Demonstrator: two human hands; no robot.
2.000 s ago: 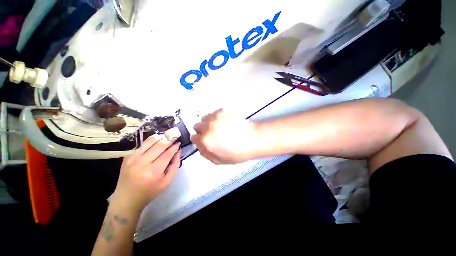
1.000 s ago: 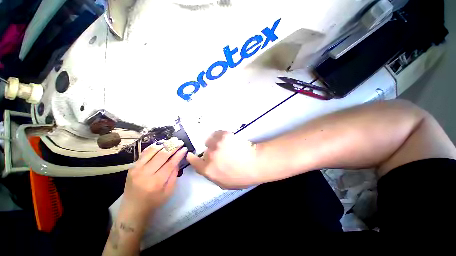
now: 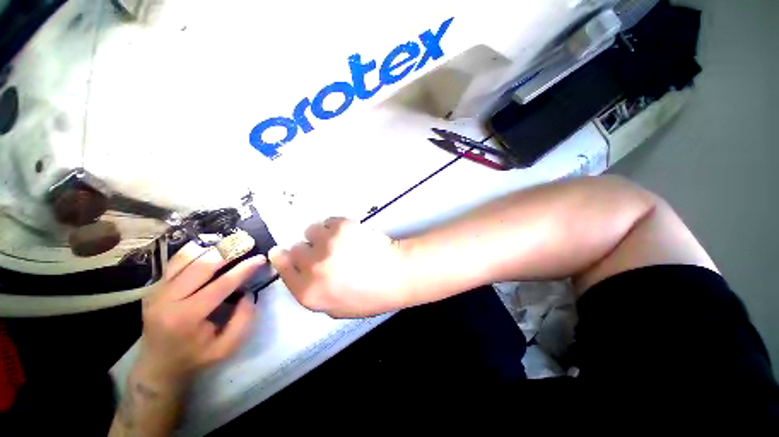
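A white sewing machine [image 3: 342, 94] with blue "protex" lettering fills the upper middle. A small black cloth piece [image 3: 229, 309] lies at the needle area [image 3: 205, 224]. My left hand [image 3: 192, 307] lies on the black piece with fingers at the needle area; a pale wrap covers one fingertip. My right hand [image 3: 329, 265] is just right of it, fingers curled, its fingertips near the black piece's right edge. Whether it grips cloth is hidden.
Dark and red thread snips [image 3: 470, 149] lie by the machine base. A black tray [image 3: 551, 119] sits at the table's right end. The white table [image 3: 299, 348] has a scale along its front edge. An orange basket [image 3: 10, 371] is cut off at the left. Pale scraps [image 3: 542, 320] lie below.
The view has shifted, so the machine and both hands appear further left. My hands stay at the needle area. The black piece shows more between my left fingers.
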